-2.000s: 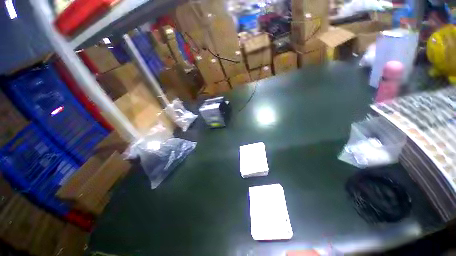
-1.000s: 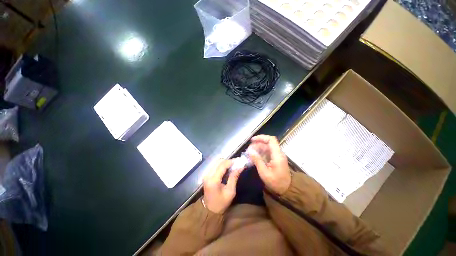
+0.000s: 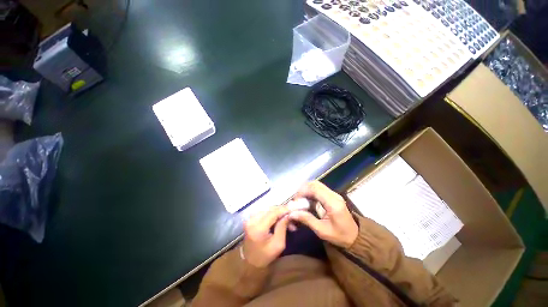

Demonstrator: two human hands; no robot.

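My left hand [image 3: 264, 235] and my right hand [image 3: 329, 217] meet at the table's front edge, above my lap. Their fingers pinch a small whitish object [image 3: 298, 205] between them; it is mostly hidden by the fingers and too small to identify. A white cover plate [image 3: 235, 175] lies on the table ahead and to the left of my hands. A stack of covers [image 3: 184, 119] lies behind it. A tangled black bundle of seals [image 3: 333, 113] lies on the table to the right of the covers.
A clear bin [image 3: 318, 53] holding white pieces stands beside a tall stack of sheets [image 3: 414, 48]. An open carton [image 3: 481, 219] with rows of white covers is at right. Crumpled plastic bags [image 3: 30, 180] and a dark device [image 3: 71, 60] are at left. Another carton [image 3: 518, 75] holds shiny bagged parts.
The view has swung down from the table and shelves to my lap, then shifted slightly left. My hands have come into view and stay together around the small object.
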